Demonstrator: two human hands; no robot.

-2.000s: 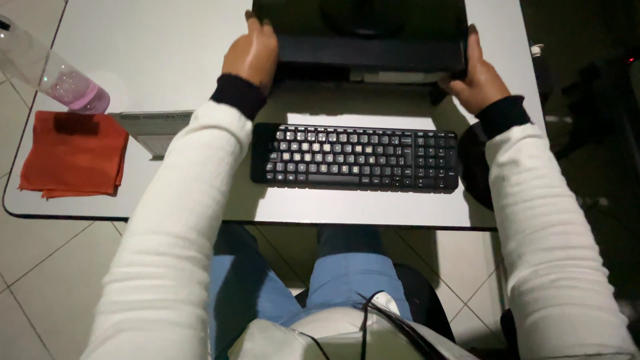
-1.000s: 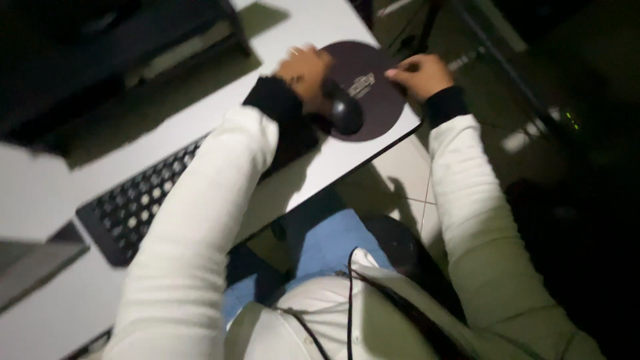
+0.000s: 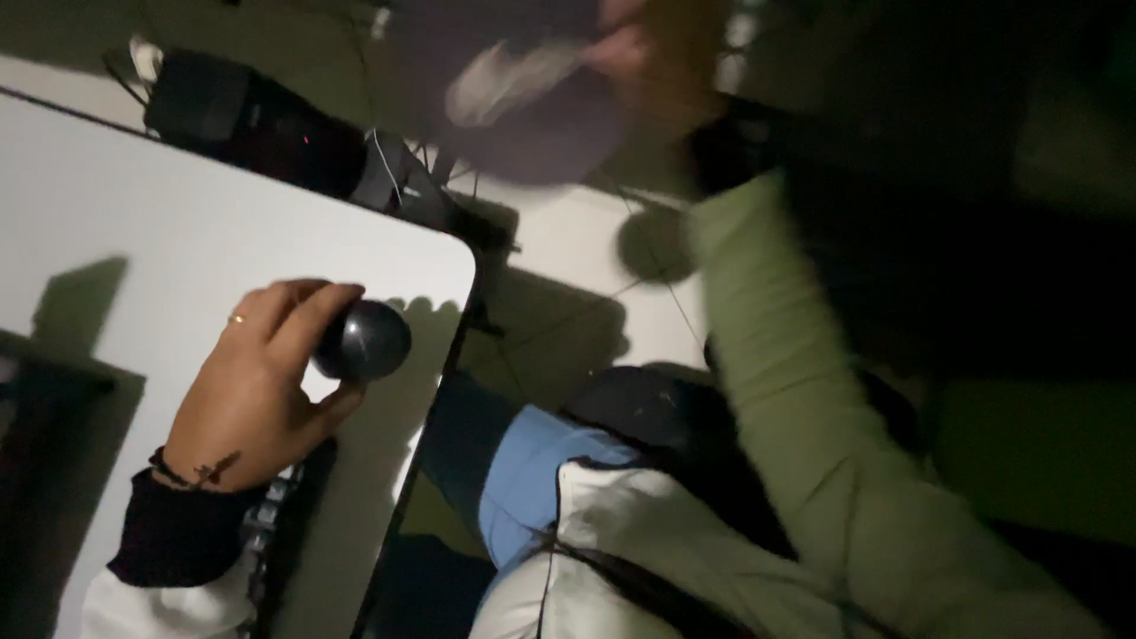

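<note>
My left hand grips a dark computer mouse between fingers and thumb, over the right end of the white desk. Out past the desk's corner, my right hand holds a round dark mouse pad by its edge, above the floor; both are blurred by motion. Pale printing shows on the pad. Part of the black keyboard shows beside my left wrist, mostly hidden by the sleeve.
A black device with a small red light and cables stands beyond the desk's far edge. At the left edge lies a dark object, partly out of view. A rounded corner ends the desk, with tiled floor below.
The mouse pad has gone from the desk into the air in my right hand. My left hand has the mouse, which lay on the pad a second ago. The view has swung right.
</note>
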